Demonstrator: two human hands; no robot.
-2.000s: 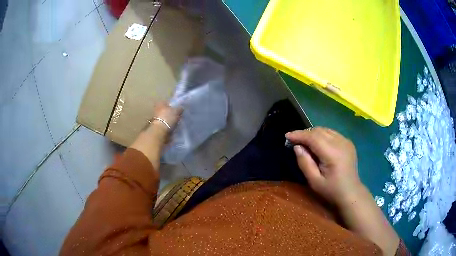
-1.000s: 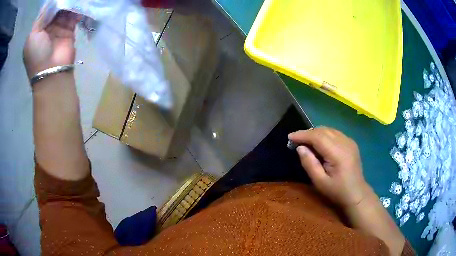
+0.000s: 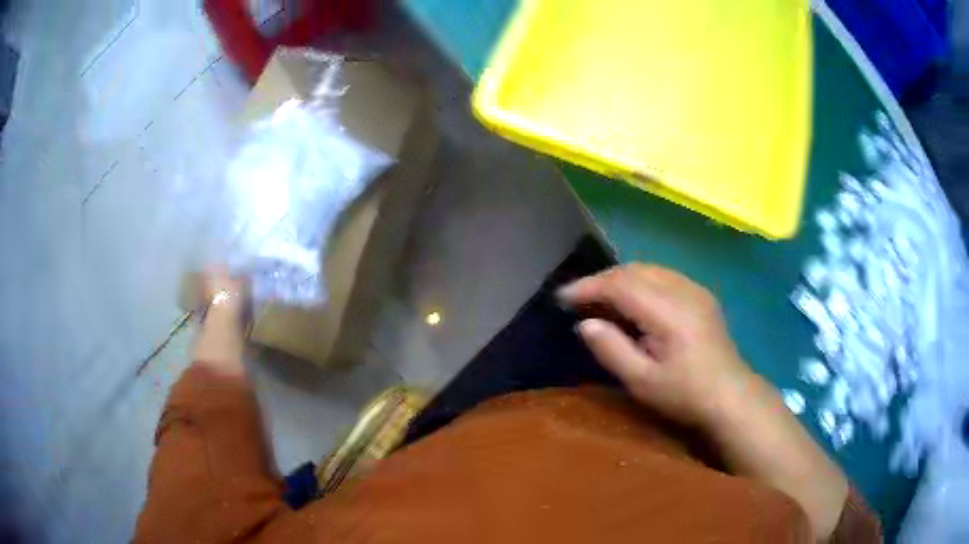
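Observation:
My left hand (image 3: 221, 292) is at the lower edge of a clear plastic bag (image 3: 292, 191) with whitish contents, over the cardboard box (image 3: 356, 228) on the floor. The hand is blurred and its fingers are partly hidden by the bag. My right hand (image 3: 643, 329) is over my lap at the bench edge, thumb and forefinger close around a small, blurred whitish piece (image 3: 566, 298). The yellow tray (image 3: 638, 179) lies on the green bench and looks empty. A pile of small white pieces (image 3: 877, 308) lies at the right.
A red object (image 3: 239, 32) stands on the tiled floor behind the box. A blue tray or crate (image 3: 893, 43) is past the bench's curved edge at top right. A clear plastic bag (image 3: 946, 499) shows at the bottom right corner. A yellowish woven item (image 3: 372, 430) is beside my lap.
My left hand has come down and to the right with the bag, which now lies flatter over the box. My right hand keeps its pose, slightly further left in view.

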